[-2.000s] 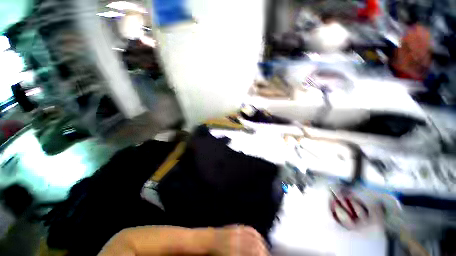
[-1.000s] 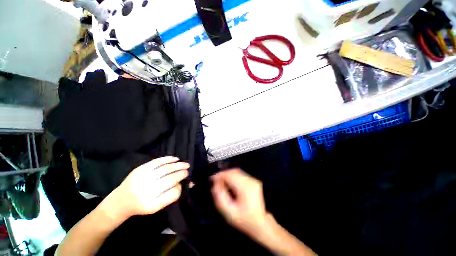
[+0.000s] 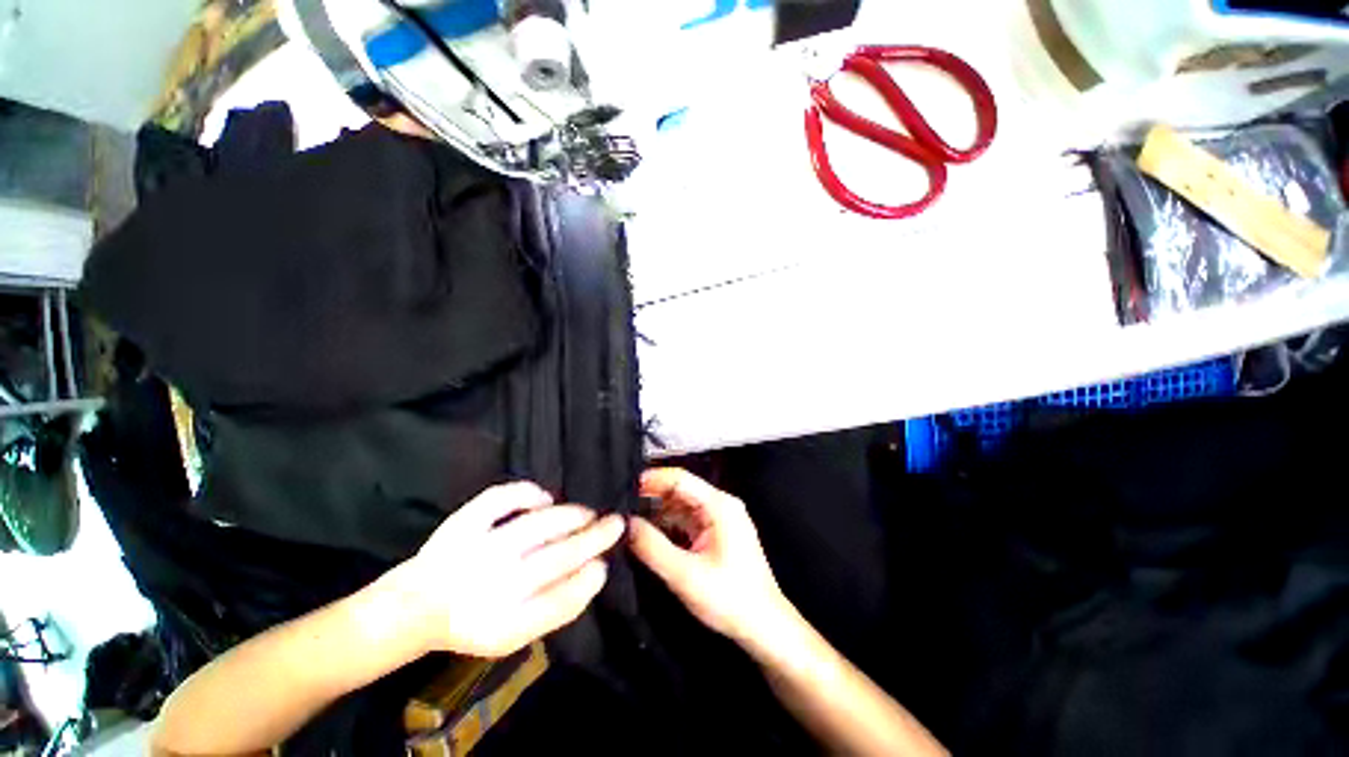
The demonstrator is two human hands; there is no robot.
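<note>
A black garment piece (image 3: 340, 281) lies on the left of the machine table. A narrow black band (image 3: 596, 340) runs along its right edge, from the presser foot area (image 3: 585, 148) down to my hands. My left hand (image 3: 511, 569) lies over the band near the table's front edge, fingers bent on the cloth. My right hand (image 3: 703, 547) pinches the band's right edge between thumb and fingers, its fingertips touching those of my left hand. The cloth under my fingers is partly hidden.
Red-handled scissors (image 3: 903, 133) lie on the white machine bed (image 3: 829, 326). A tan wooden strip (image 3: 1235, 200) rests on a clear plastic bag (image 3: 1206, 274) at the right. A blue basket (image 3: 1065, 407) is under the table edge. Black cloth (image 3: 1154, 592) fills the lower right.
The view has swung down from the workshop to the machine. In the last second my right hand has closed onto the band's edge beside my left hand, which has shifted slightly right.
</note>
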